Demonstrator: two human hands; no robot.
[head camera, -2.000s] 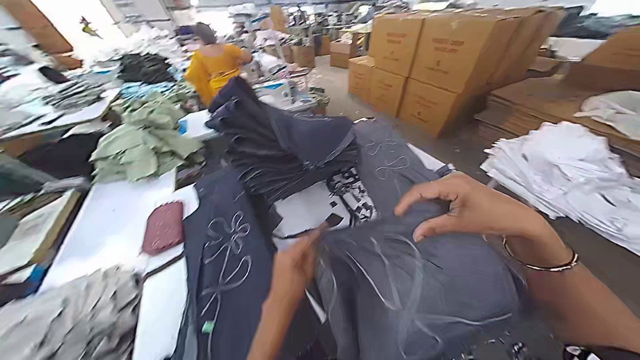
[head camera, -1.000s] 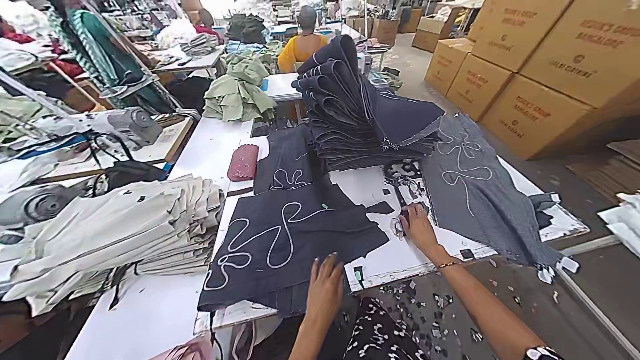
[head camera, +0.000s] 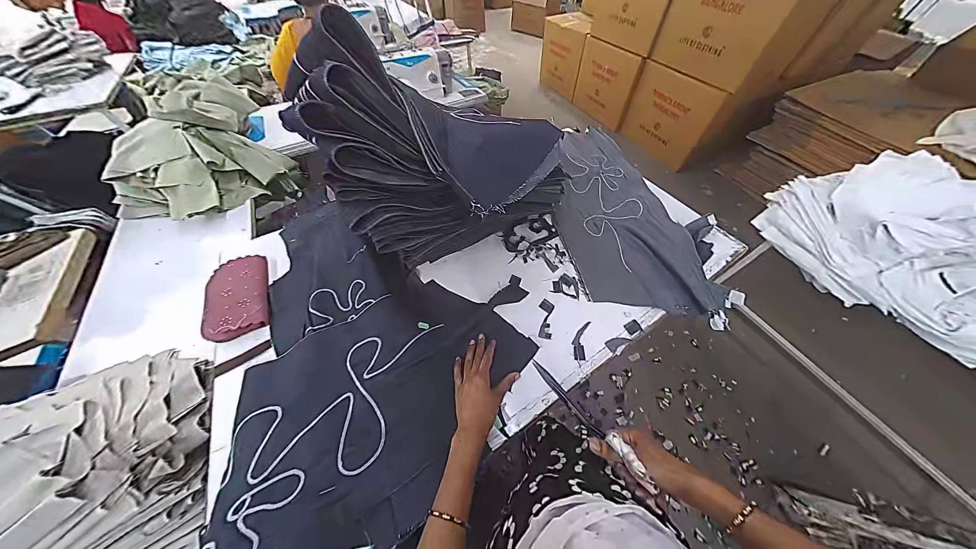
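My left hand (head camera: 476, 389) lies flat, fingers spread, on a dark navy fabric panel (head camera: 305, 404) with a white looping cord design. My right hand (head camera: 648, 457) grips scissors (head camera: 568, 396) with white-wrapped handles; their blades point up-left toward the panel's corner and look closed. A tall stack of folded navy panels (head camera: 427, 168) stands behind. To its right a grey panel (head camera: 618, 221) with similar cord work hangs over the table edge. Dark fabric scraps (head camera: 545, 320) lie on the white tabletop (head camera: 488, 267) between them.
A maroon case (head camera: 236, 297) and beige fabric stack (head camera: 107, 450) are at left, green cloth (head camera: 191, 145) farther back. White garments (head camera: 884, 236) and cardboard boxes (head camera: 679, 99) stand right. Scraps litter the floor (head camera: 709, 396). A person in yellow (head camera: 286, 53) is partly hidden behind the stack.
A second ago my right hand was on the tabletop among the scraps; now it holds scissors nearer my body. The grey panel, under my hands two seconds ago, lies at the right. The view has shifted.
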